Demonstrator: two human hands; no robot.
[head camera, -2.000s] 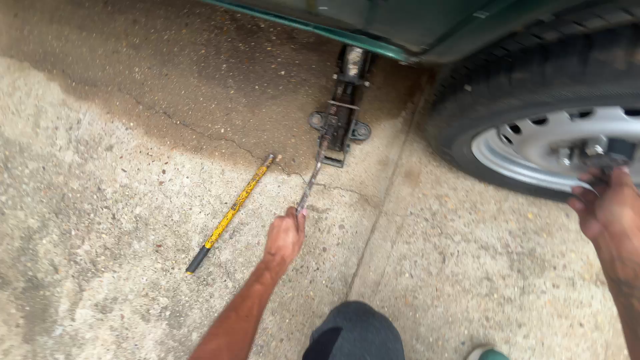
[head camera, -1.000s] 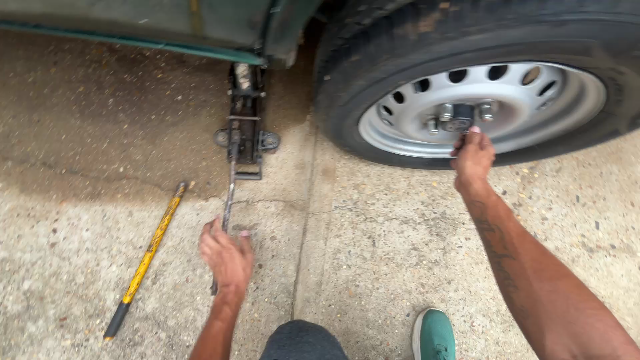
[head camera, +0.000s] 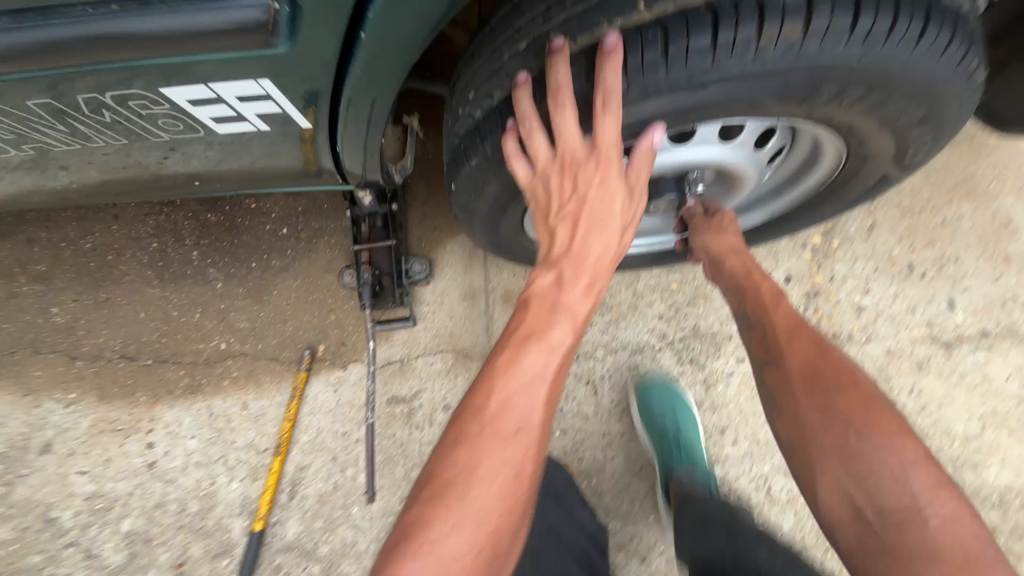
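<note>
My left hand (head camera: 580, 180) is spread with its palm toward the tire (head camera: 904, 88), fingers apart, holding nothing; whether it touches the rubber I cannot tell. Low on the silver steel wheel rim (head camera: 820, 156), my right hand (head camera: 708, 232) has its fingers curled close to the dark hub centre and a lug nut (head camera: 694, 184); what is between the fingers is hidden. A floor jack (head camera: 380, 260) stands under the green car's sill, left of the wheel. Its thin metal rod (head camera: 370, 400) points back toward me, with no hand on it.
A yellow and black bar (head camera: 284, 448) lies on the concrete to the left. The green car body (head camera: 240, 164) borders the upper left. My green shoe (head camera: 672, 436) is on the ground below the wheel. A crack runs across the concrete near the jack.
My left hand has let go of the jack's rod and moved up and right to the tire. My right hand remains at the wheel's centre. The view has shifted toward the wheel.
</note>
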